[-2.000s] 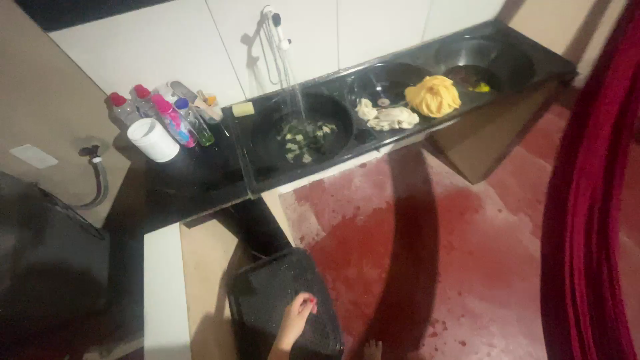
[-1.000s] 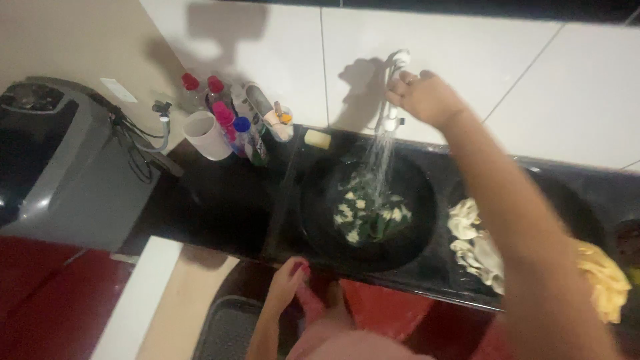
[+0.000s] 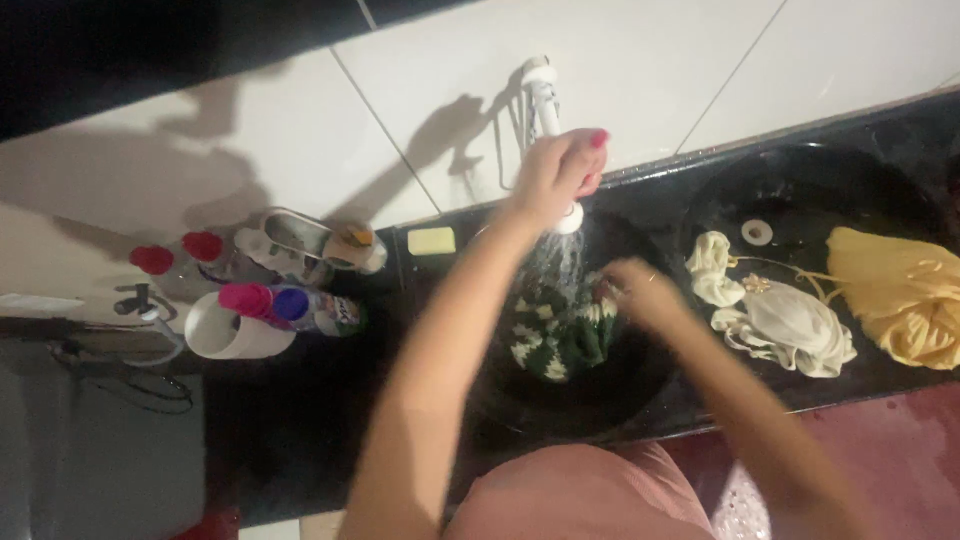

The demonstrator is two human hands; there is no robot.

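Water runs from a white wall tap onto a dark green and cream patterned cloth in the round black basin. My left hand is wrapped around the tap's spout, just above its round white outlet. At the cloth's right upper part, under the edge of the spray, is my right hand; it is blurred, with its fingers bent on the wet cloth.
Right of the basin lie a bunched off-white cloth and a yellow cloth. A yellow soap bar rests on the back ledge. Several bottles and a white tub stand at the left, beside a grey appliance.
My right hand has come down from the tap to the cloth in the basin. My left hand has risen from the counter's front edge to the tap. The view has moved closer to the basin.
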